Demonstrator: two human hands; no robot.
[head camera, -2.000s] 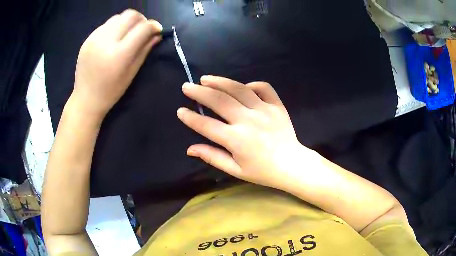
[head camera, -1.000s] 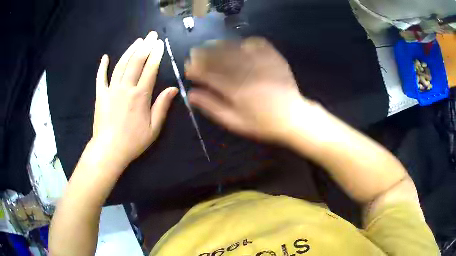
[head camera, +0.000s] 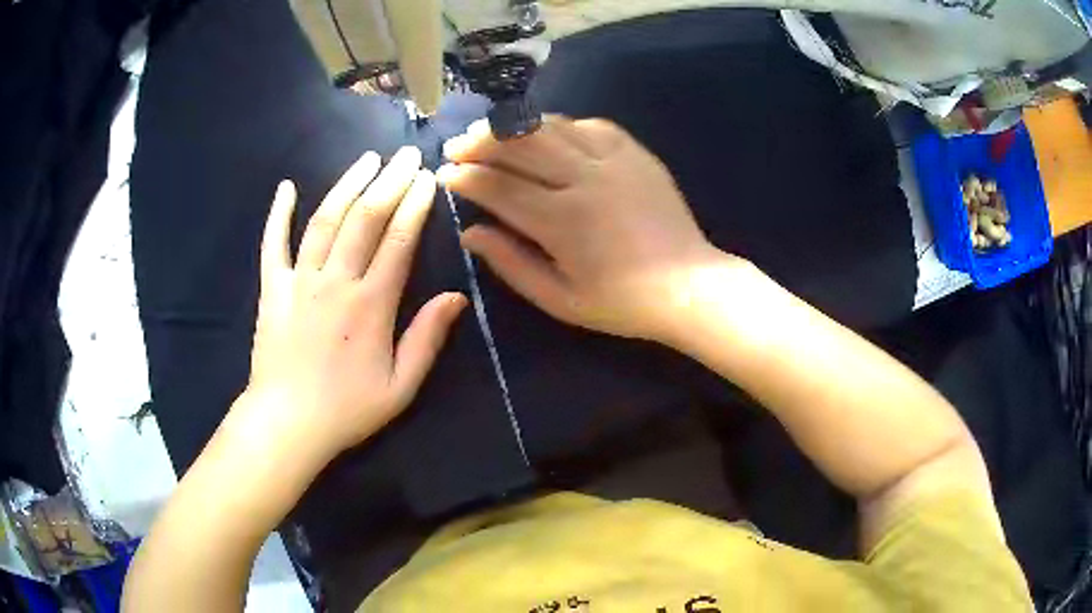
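A black fabric panel (head camera: 742, 156) covers most of the table. A thin pale line (head camera: 489, 329) runs down it from near the needle area towards my shirt. My left hand (head camera: 347, 287) lies flat on the cloth left of the line, fingers spread. My right hand (head camera: 575, 222) rests on the cloth right of the line, fingertips near its upper end and partly behind a dark knob. Whether it holds anything cannot be told. The sewing machine head (head camera: 413, 48) stands above the fingertips; the presser foot area is small and unclear.
The cream machine arm (head camera: 958, 48) crosses the top right. A blue tray (head camera: 1027, 228) with small pale pieces and an orange card (head camera: 1060, 156) lie at the right. The white table surface (head camera: 102, 395) shows at the left. A taped brown object (head camera: 54, 521) is lower left.
The view has shifted, so more of the machine head shows. Both hands now sit beside the line's upper end, below the needle area. More of the pale line shows. My left hand no longer pinches the cloth.
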